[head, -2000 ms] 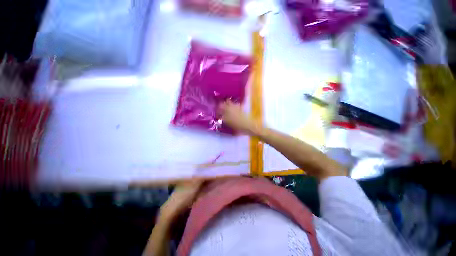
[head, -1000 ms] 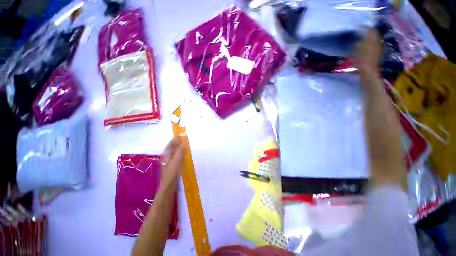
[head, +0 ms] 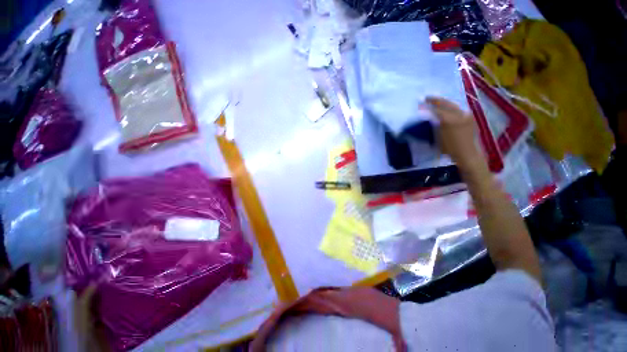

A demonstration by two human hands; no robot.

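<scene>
A large bagged magenta garment [head: 137,275] with a white tag lies at the lower left, over a smaller magenta pack whose edge shows at its right. My left hand [head: 86,313] is dark and blurred at the bag's lower left edge; its fingers cannot be made out. My right hand [head: 447,117] holds the edge of a pale blue poly mailer [head: 395,65] at the right. This mailer is bent up over the stack of mailers [head: 412,182], whose black strip shows below. A dark patch shows under the bent mailer.
A bagged beige item [head: 151,100] lies upper left, with magenta and dark packs and a pale packed parcel [head: 45,206] beyond. A yellow sheet [head: 350,237] and a thin pen or cutter [head: 333,185] lie mid-table. A mustard garment [head: 557,89] lies far right. Orange tape [head: 258,220] crosses the table.
The tagged magenta bag has come from the top middle to the lower left, over the smaller pack. My left hand has moved left. My right hand has taken hold of a mailer and bent it up.
</scene>
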